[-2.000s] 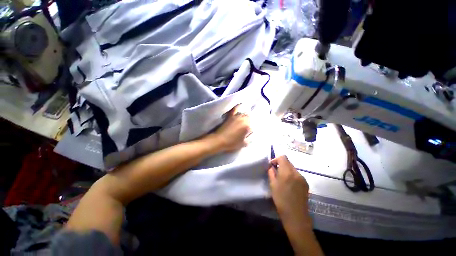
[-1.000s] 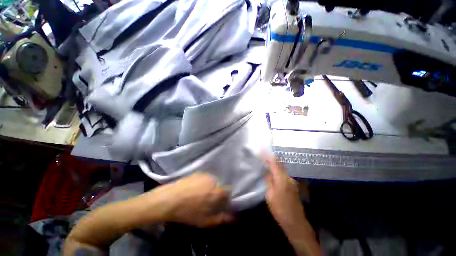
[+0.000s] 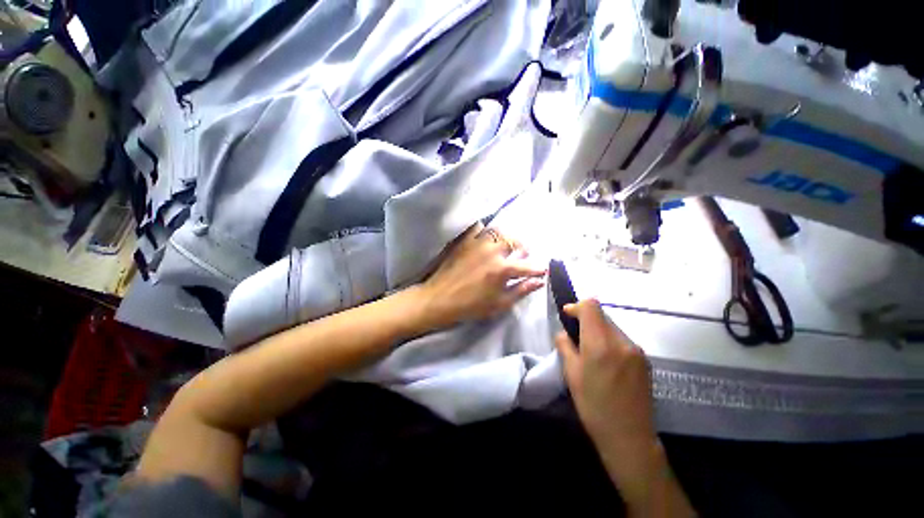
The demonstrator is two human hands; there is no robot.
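A light grey garment panel (image 3: pixel 456 379) lies on the machine table and hangs over its front edge. My left hand (image 3: pixel 484 271) rests on the panel left of the needle area, fingers spread and pointing right. My right hand (image 3: pixel 606 369) pinches a narrow black strip (image 3: pixel 563 296) between thumb and fingers at the panel's right edge. The strip runs up toward the brightly lit presser foot area (image 3: pixel 598 192) of the white sewing machine (image 3: pixel 699 121). Glare hides the cloth close to the needle.
Dark-handled shears (image 3: pixel 755 304) lie right of the needle, with a small dark tool (image 3: pixel 778 223) beyond. A garment bundle (image 3: pixel 304 132) is heaped behind and left. A red basket (image 3: pixel 101 374) stands lower left, another machine (image 3: pixel 51 101) upper left. Ruler markings (image 3: pixel 729 393) line the front edge.
Both hands have moved up from the table's front edge toward the needle area. The black strip now shows in my right hand. The panel is laid flatter, and the camera view has shifted.
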